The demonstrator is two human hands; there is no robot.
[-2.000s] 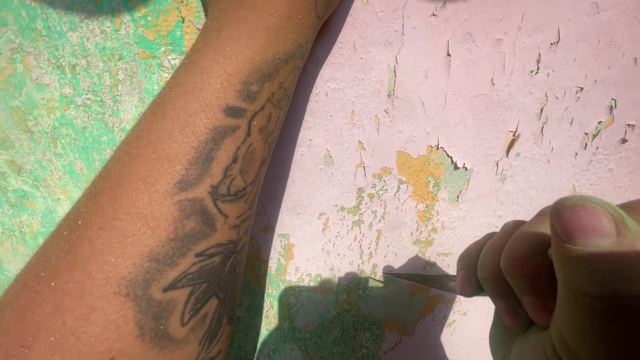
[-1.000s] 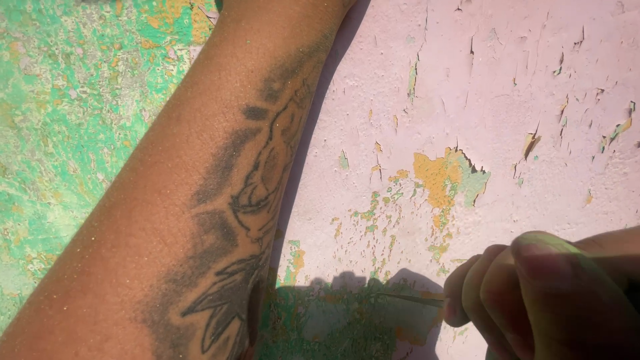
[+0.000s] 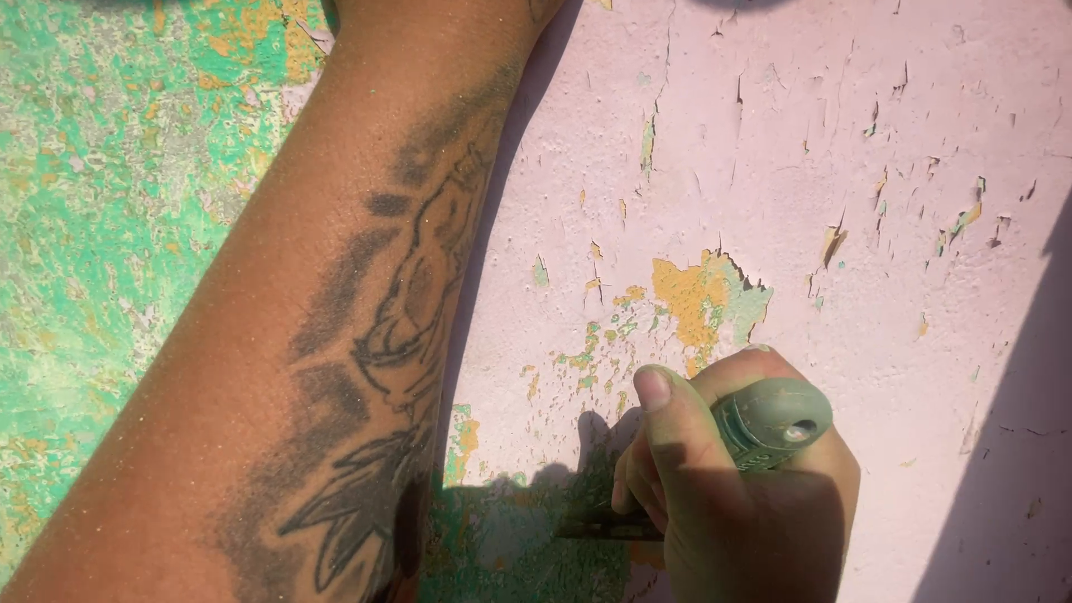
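Note:
My right hand (image 3: 720, 494) is closed around the green handle (image 3: 775, 419) of a scraper, whose rounded end with a hole points up to the right. Its dark blade (image 3: 611, 521) points left, low over a shaded, worn part of a surface with peeling pink paint (image 3: 837, 109); whether it touches is hard to tell. My left forearm, tattooed, crosses the view from the lower left to the top. My left hand lies beyond the top edge. Right of the arm, orange and pale green layers (image 3: 691, 297) show through the pink paint.
Left of the forearm the surface is mottled green (image 3: 109, 176) with orange and grey patches. Cracks and small lifted paint flakes (image 3: 833, 243) are scattered over the pink part at the right. Shadows fall at the bottom middle and along the right edge.
My right hand has turned and moved left with the scraper, closer to my left forearm. The handle now shows, while earlier the hand hid it and only a thin blade stuck out.

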